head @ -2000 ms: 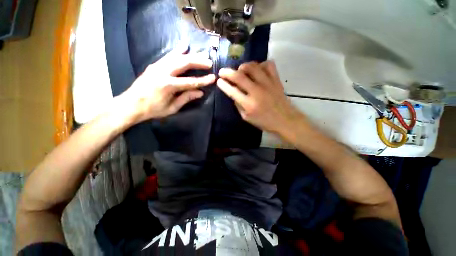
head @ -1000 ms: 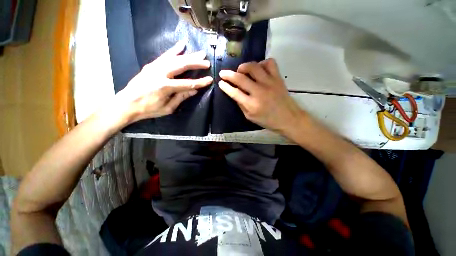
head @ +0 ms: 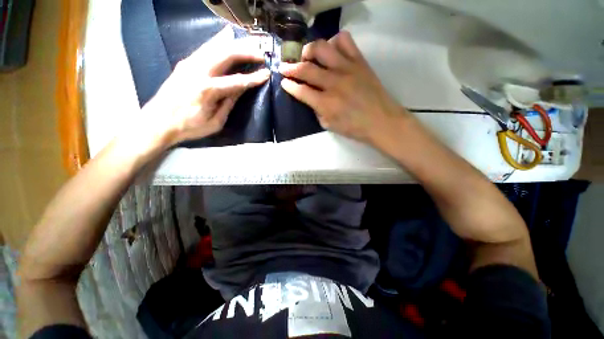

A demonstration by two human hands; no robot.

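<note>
A black leatherette panel [head: 248, 119] lies on the white machine bed, its upper part shiny under the lamp. A seam line [head: 272, 99] runs down it from the presser foot [head: 267, 49]. My left hand [head: 205, 89] lies flat on the panel left of the seam, fingertips beside it near the foot. My right hand [head: 341, 86] presses on the panel right of the seam, fingers bent, fingertips close to the foot. The needle tip is hard to make out in the glare. The sewing machine head [head: 288, 23] stands above the fingertips.
Scissors [head: 520, 136] with one orange-red and one yellow loop lie at the bed's right. A ruler strip [head: 278, 177] runs along the front edge. The machine arm [head: 424, 26] spans the upper right. Cardboard [head: 33, 126] is at left, a grey quilted sheet [head: 132, 265] below it.
The panel and both hands have moved up, away from my body. The panel's near edge has left the table's front edge, so more of the white bed shows. The view has shifted slightly.
</note>
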